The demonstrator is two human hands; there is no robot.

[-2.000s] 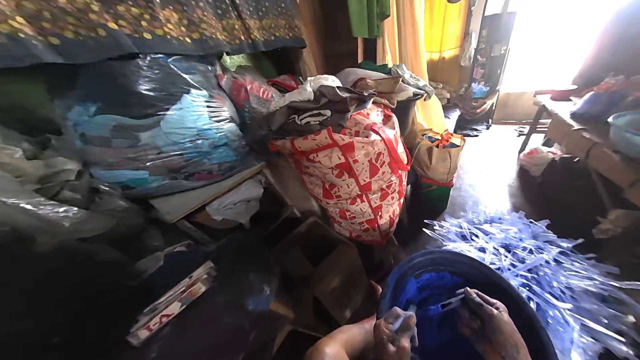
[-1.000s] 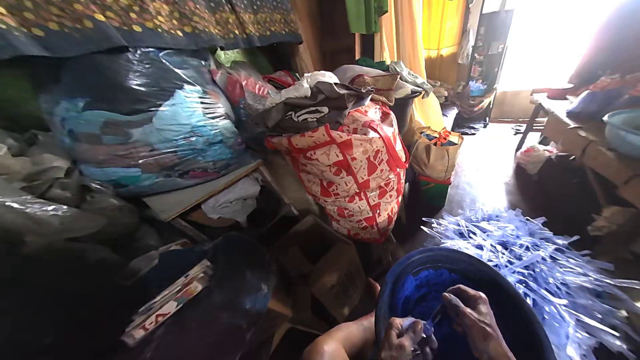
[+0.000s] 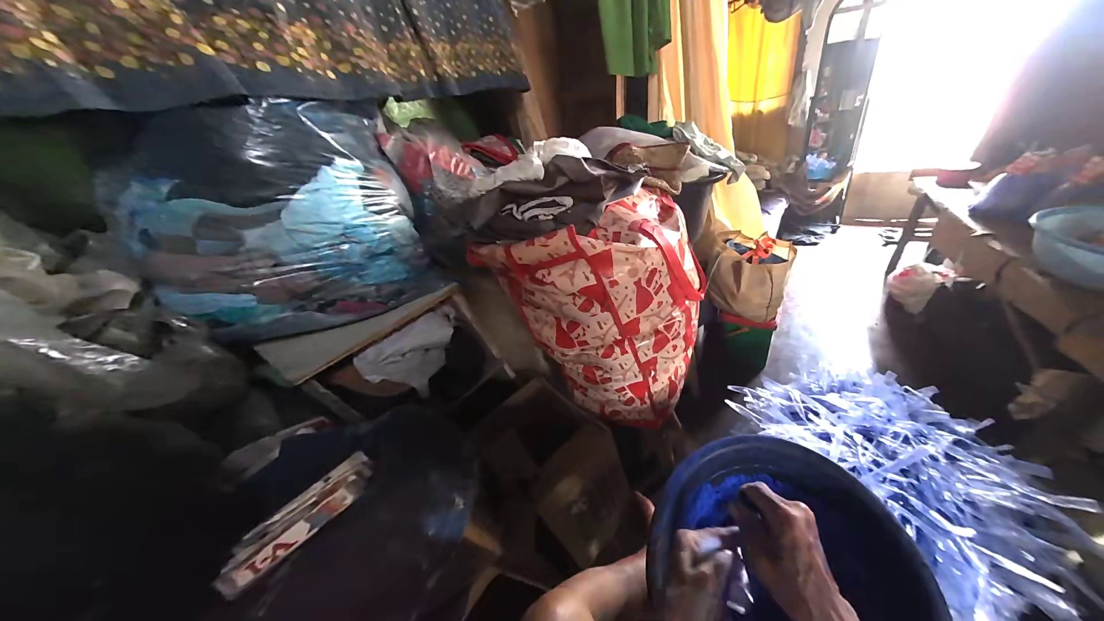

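A dark blue round tub [image 3: 871, 517] stands at the lower right, with vivid blue material [image 3: 720, 498] inside. Over it, my left hand [image 3: 699, 569] is closed on a small pale strip-like piece [image 3: 716, 543], blurred and partly hidden. My right hand [image 3: 789, 548] is close beside it, fingers bent together near the piece; whether they grip part of it is unclear. To the right of the tub lies a large heap of pale blue-white strips [image 3: 914, 457].
A red-patterned bag [image 3: 612, 328] stuffed with cloth stands ahead of the tub. Cardboard [image 3: 586, 492] lies left of the tub. A clear plastic sack of clothes [image 3: 285, 216] fills the left. A bench [image 3: 983, 233] with a light blue basin [image 3: 1069, 246] stands at right.
Both hands stay over the tub. The right hand has moved away from the viewer inside it, and its fingers have shifted close to the left hand.
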